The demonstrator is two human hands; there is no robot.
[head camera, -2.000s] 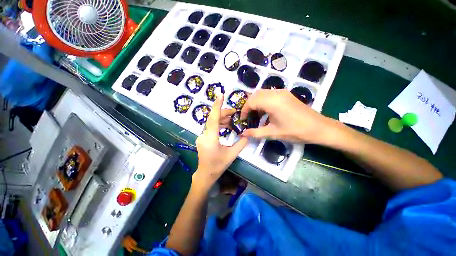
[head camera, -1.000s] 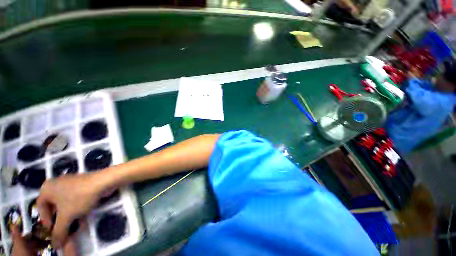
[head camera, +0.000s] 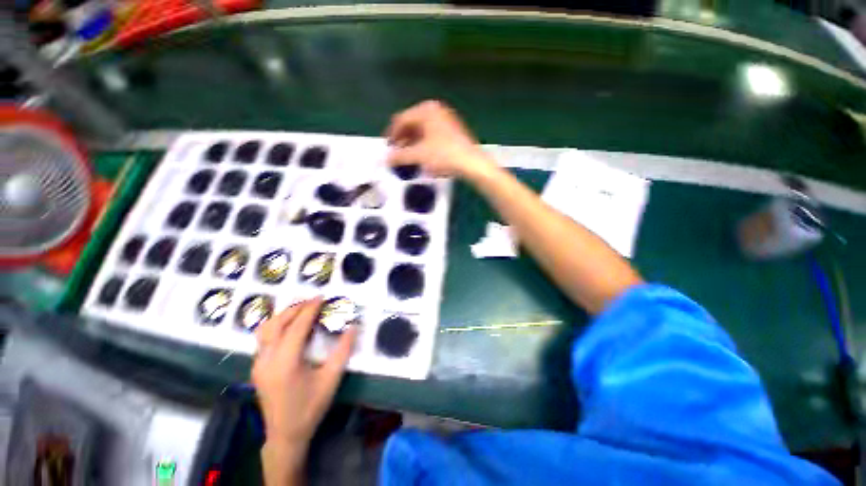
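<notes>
The white blister tray (head camera: 114,280) lies on the green bench, with black round housings (head camera: 396,335) in many pockets. Several round circuit boards (head camera: 273,267) sit in its lower middle rows. My left hand (head camera: 296,365) is at the tray's front edge, thumb and fingers apart, beside a circuit board (head camera: 338,314); I see nothing held in it. My right hand (head camera: 432,142) is at the tray's far right corner, fingers bent down on a black housing (head camera: 406,172). The fingertips are blurred. Two pale discs (head camera: 367,196) lie near the middle pockets.
An orange fan (head camera: 43,190) stands left, beside a green basket (head camera: 123,204). The machine (head camera: 157,437) is at the lower left. A paper note (head camera: 598,199), a white tissue (head camera: 496,241) and a white bottle (head camera: 779,231) are on the right.
The view swung right, then back left. My hands, together over the tray's front before, are now apart. My right hand has moved to the far right corner, where a black housing now shows.
</notes>
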